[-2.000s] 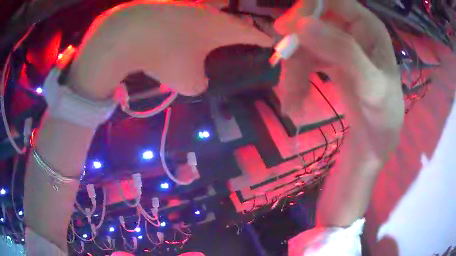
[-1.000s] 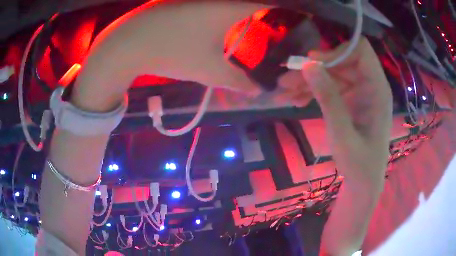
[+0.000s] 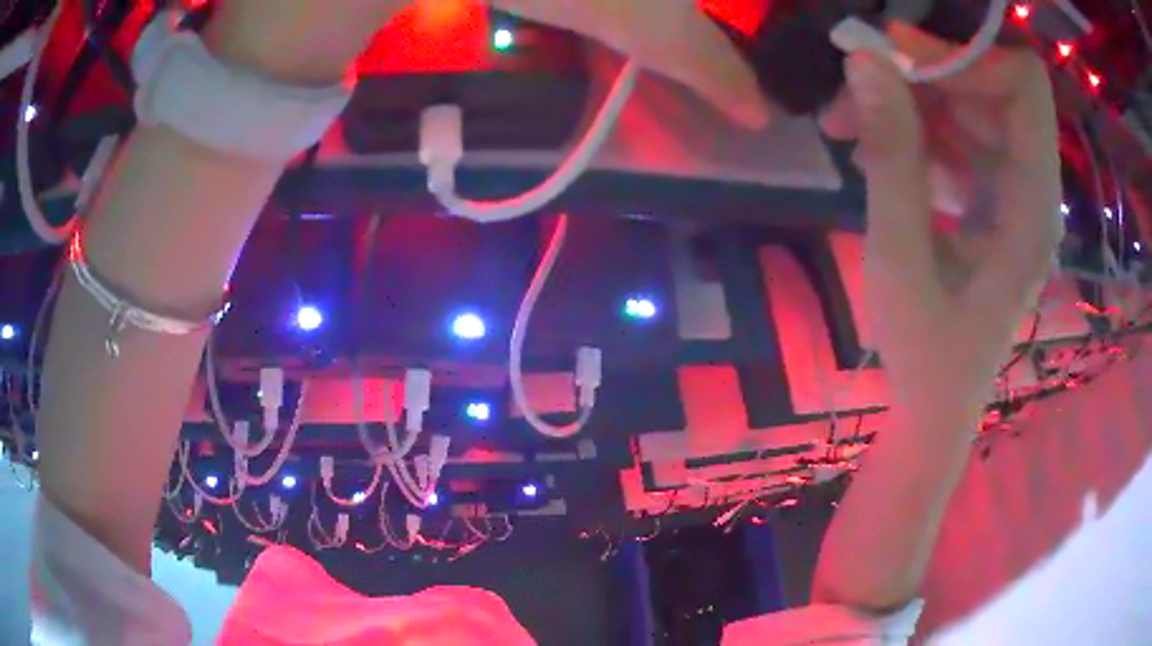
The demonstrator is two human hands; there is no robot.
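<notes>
My left hand (image 3: 670,51) reaches across the top, partly cut off by the upper edge. Its fingers lie against a dark unit (image 3: 802,57), which it appears to hold. My right hand (image 3: 948,164) is at the upper right, with a white USB plug (image 3: 869,41) between its fingertips. The plug points left towards the dark unit; I cannot tell if the two touch. A white cable loops from the plug up past the top edge. Another white plug (image 3: 441,133) sits at the front of a unit on the top shelf, its cable looping below.
The shelf edge (image 3: 708,196) crosses below my hands. Lower tiers hold dark units with blue-white lights (image 3: 468,326) and hanging white cables (image 3: 521,341). Pale boards and thin wires (image 3: 745,454) are at right centre. Pink cloth (image 3: 366,612) shows at the bottom.
The rack has shifted down and then up in view. My hands have moved up in the picture. The plug in my right hand has turned from pointing down-left to pointing left.
</notes>
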